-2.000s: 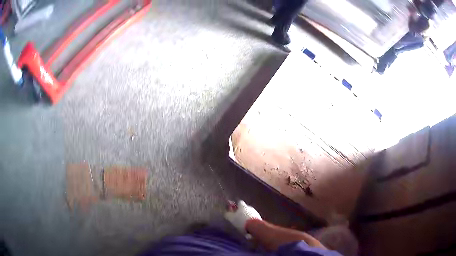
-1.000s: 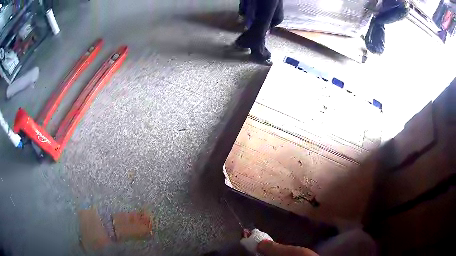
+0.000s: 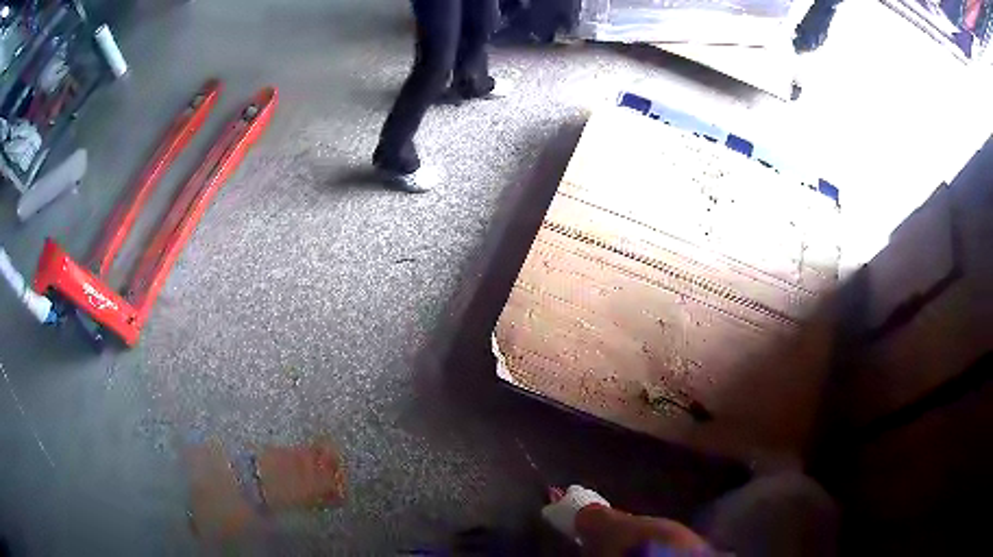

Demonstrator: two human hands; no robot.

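Observation:
My right hand [image 3: 574,509], in a white glove, is small at the bottom edge, right of the middle. It is closed on a thin blade tool [image 3: 530,461], seen as a faint line pointing up and left, with a bit of red at the grip. My left hand is not in view. A large brown cardboard sheet [image 3: 653,316] with a dark torn spot lies low in front, right of the middle, above the hand and apart from it. A pale rounded shape [image 3: 775,511] at the bottom right is too dim to name.
A red pallet truck [image 3: 103,305] stands at left. Cardboard scraps [image 3: 299,475] lie on the floor at lower left. A person's legs [image 3: 419,93] are at top centre. Stacked cartons [image 3: 909,359] are at right, a film-wrapped load [image 3: 697,22] at the top. Blue bits [image 3: 740,145] edge the sheet.
The person in dark trousers has stepped left. My gloved right hand shows slightly lower and further right than two seconds ago, still with the blade. The view has shifted, showing more of the pallet truck.

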